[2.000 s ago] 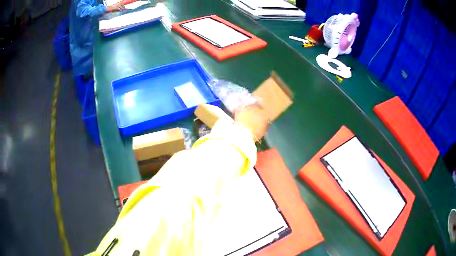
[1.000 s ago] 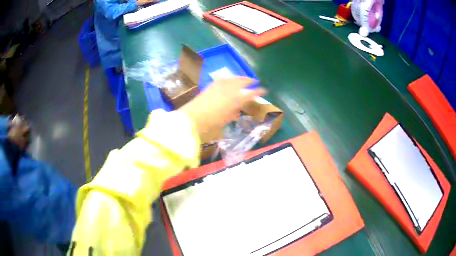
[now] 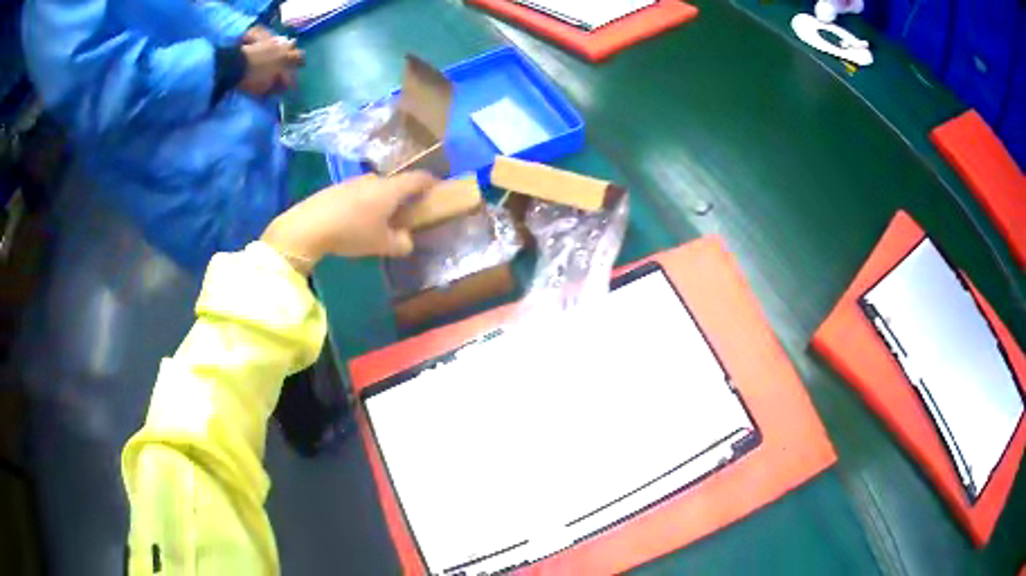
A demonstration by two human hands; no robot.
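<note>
My left hand (image 3: 360, 216), bare in a yellow sleeve, reaches in from the lower left. Its fingers and thumb are closed on the flap of an open brown carton (image 3: 456, 295) with clear plastic inside. Just below, a white display panel (image 3: 563, 422) with a black border lies on a red-orange foam pad (image 3: 776, 394). Another open carton (image 3: 554, 183) stands to the right, its clear bag (image 3: 576, 253) spilling down to the panel's far edge. My right hand is out of view.
A third carton (image 3: 425, 99) with a plastic bag stands at the blue tray (image 3: 554, 101), which holds a white card (image 3: 506, 124). A person in blue (image 3: 146, 124) is close at the left. Another panel (image 3: 956, 354) lies on a pad at the right.
My left hand has moved left, from above the cartons onto the near carton's flap. The person in blue has come up to the bench at the left. The view has shifted.
</note>
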